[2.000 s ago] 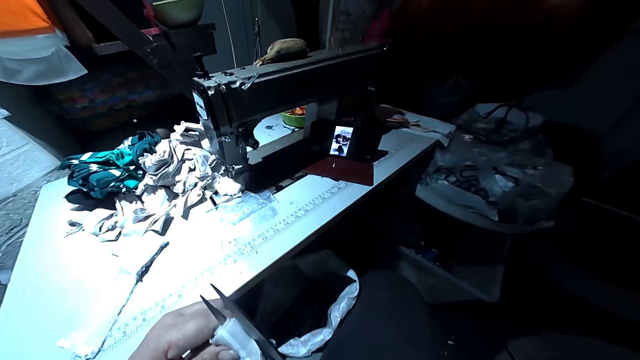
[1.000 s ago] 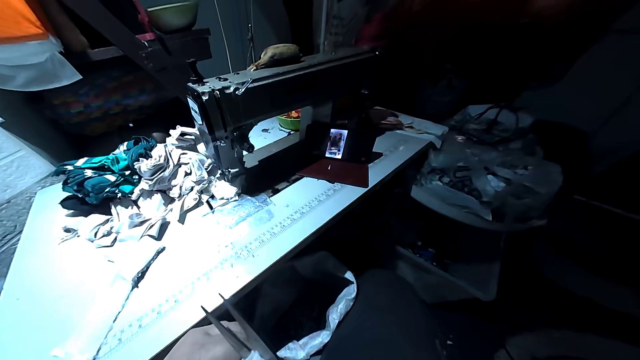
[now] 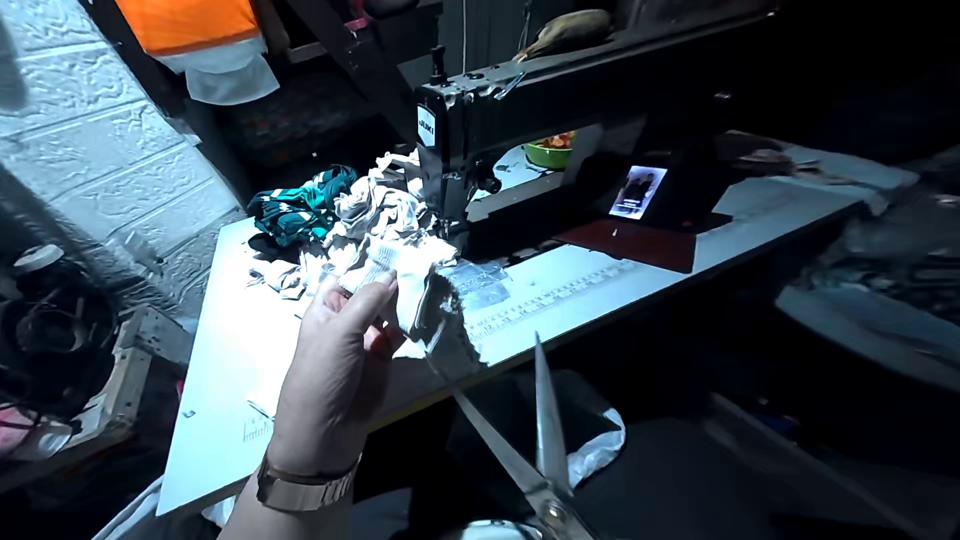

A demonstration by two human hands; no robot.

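Observation:
My left hand, with a metal-band watch at the wrist, pinches a piece of white fabric over the white table. Below and to the right, a pair of metal scissors points upward with its blades spread, near the table's front edge. The hand on the scissors lies at or below the bottom edge of the view, so my right hand is not visible. Behind the fabric piece lies a heap of white cloth strips beside a teal patterned cloth. A black Juki sewing machine stands right of the heap.
A lit phone leans on a dark red cover on the table. Ruler markings run along the front. A green bowl stands behind the machine. A bag with a white rim sits below the edge. A wooden crate is at left.
My left hand has risen into view over the table with the white fabric piece. The scissors now show at the bottom with blades wide apart. The view has turned left.

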